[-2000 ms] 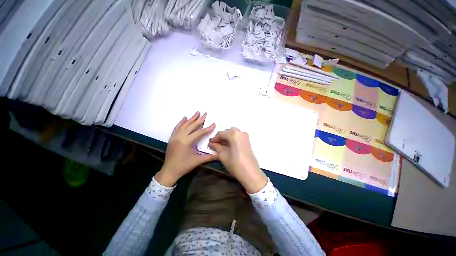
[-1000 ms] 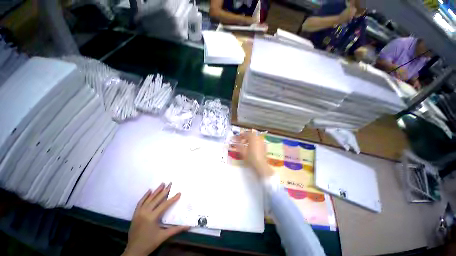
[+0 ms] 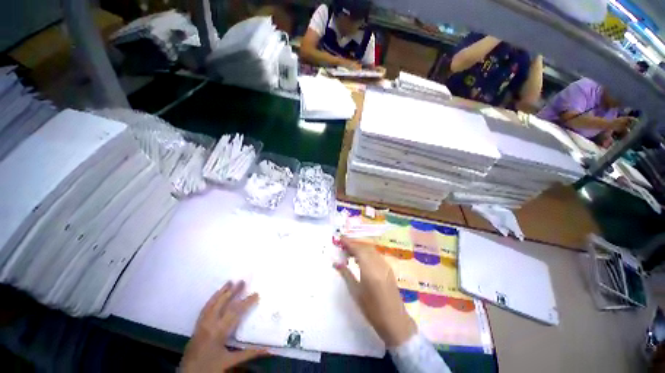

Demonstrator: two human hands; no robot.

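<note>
A white panel [image 3: 313, 313] with a small dark mark near its front edge lies on the white work sheet [image 3: 164, 251]. My left hand [image 3: 221, 324] rests at the panel's left side, fingers spread, holding nothing that I can see. My right hand [image 3: 373, 291] is over the panel's right part, thumb and fingertips near its back right corner. A tiny piece may be at the fingertips, but it is too small and blurred to tell. White strips [image 3: 367, 228] lie on the coloured printed sheet [image 3: 430, 273] just behind the right hand.
Clear boxes of small white pieces [image 3: 314, 192] stand behind the work sheet. A leaning panel stack [image 3: 80, 226] is at left, a tall stack [image 3: 423, 138] at centre back. Another white panel [image 3: 505, 275] lies at right, beside a clear tray [image 3: 616, 273]. People sit across the bench.
My right hand has come back from the strips on the coloured sheet towards the panel. My left hand stays at the panel's left side. The view has tilted up a little.
</note>
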